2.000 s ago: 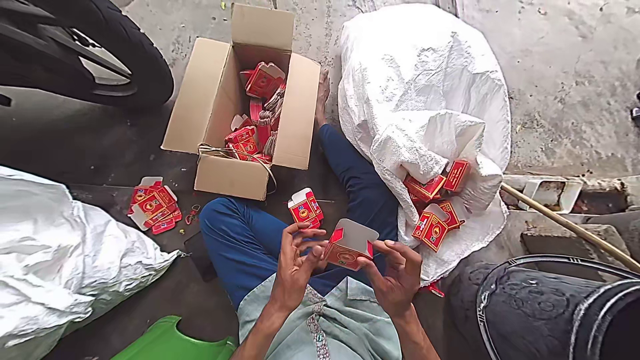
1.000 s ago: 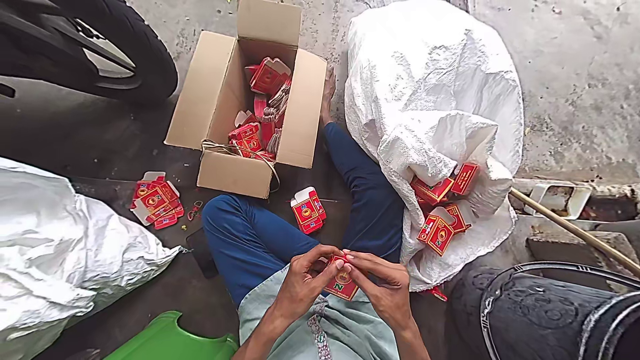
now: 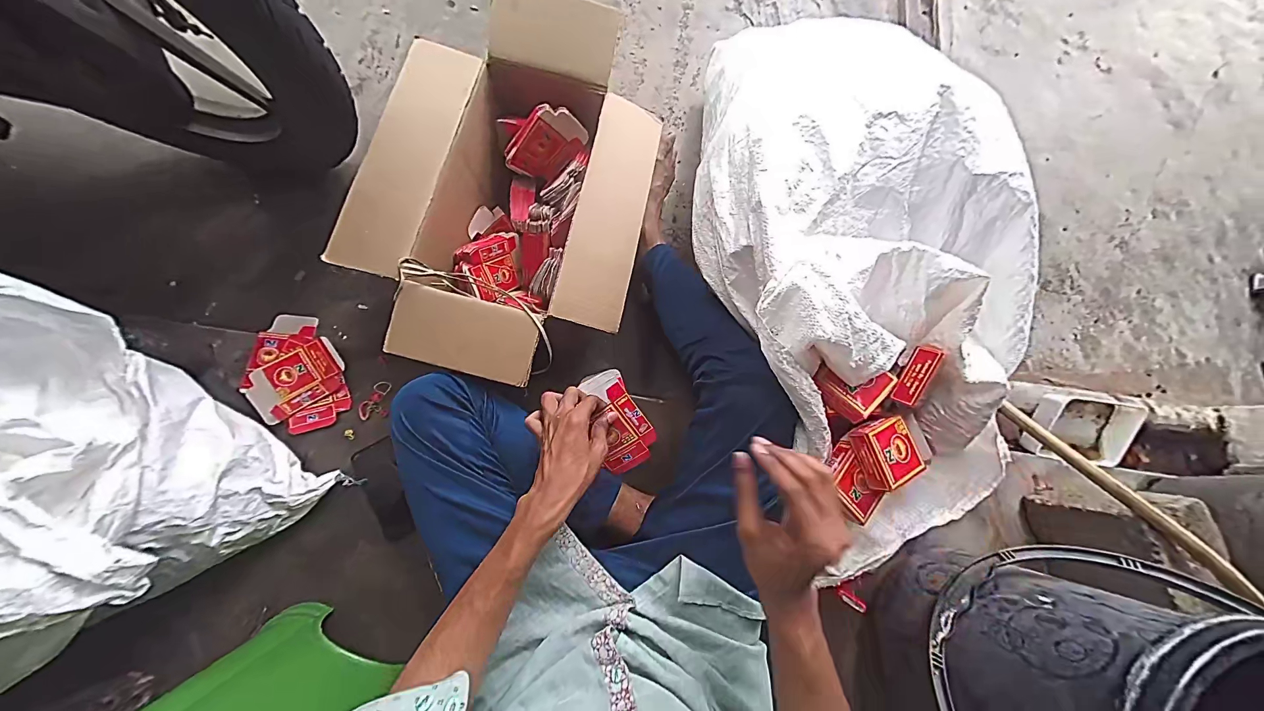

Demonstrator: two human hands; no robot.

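Note:
My left hand (image 3: 573, 439) reaches over a small pile of flat red cartons (image 3: 627, 423) between my legs, its fingers at the pile's left edge; whether it grips one is hidden. My right hand (image 3: 790, 513) is raised beside the white woven sack, fingers apart and nothing in it. Folded red boxes (image 3: 891, 452) lie in the mouth of the sack (image 3: 859, 197). An open cardboard box (image 3: 459, 341) ahead of me holds many flat red cartons (image 3: 543, 143) and some loose cord. More flat cartons (image 3: 299, 373) lie on the floor at left.
A second white sack (image 3: 128, 474) lies at left, with a green plastic object (image 3: 286, 667) at the bottom. A vehicle's wheel (image 3: 316, 99) stands upper left. On the right are a wooden stick (image 3: 1126, 494), a dark round container (image 3: 1066, 632) and a white plastic tray (image 3: 1081, 425).
The carton that both hands were working on is no longer in them. My hands have parted: the left has moved to the carton pile, the right towards the sack with the folded boxes.

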